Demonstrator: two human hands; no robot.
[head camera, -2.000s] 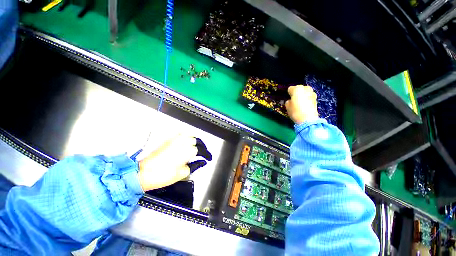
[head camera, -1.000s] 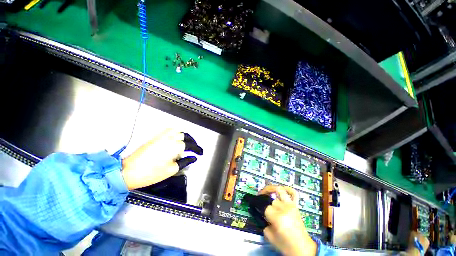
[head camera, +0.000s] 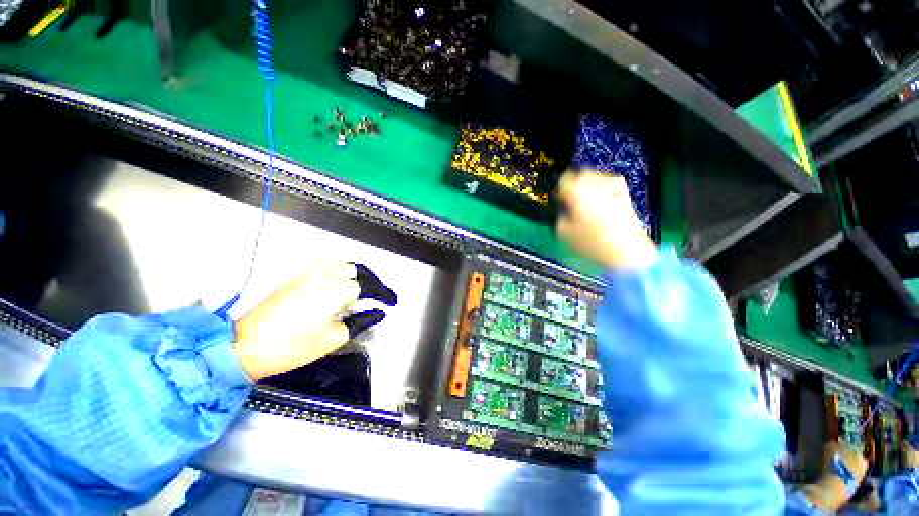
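The black pallet (head camera: 439, 408) lies on the conveyor in front of me and holds rows of small green circuit boards (head camera: 507, 326). An orange-brown clamp (head camera: 467, 335) runs along its left edge; my right sleeve hides its right part. My right hand (head camera: 603, 214) is blurred at the bins, over the near left part of the bin of blue components (head camera: 617, 156) and beside the bin of yellow components (head camera: 504, 161); its fingertips are not clear. My left hand (head camera: 307, 317) is above the conveyor left of the pallet, with black finger cots, thumb and forefinger apart, holding nothing.
A bin of dark leaded parts (head camera: 415, 48) and a loose pile of parts (head camera: 348, 127) lie on the green mat (head camera: 217, 111). A blue coiled cord (head camera: 266, 60) hangs to my left wrist. A metal shelf edge (head camera: 685, 93) crosses above the bins. Another person's hand (head camera: 838, 476) shows at lower right.
My right hand was at the blue bin, came down over the lower boards on the pallet, and is now back up at the bins. My left hand keeps its pose; the whole view has shifted slightly.
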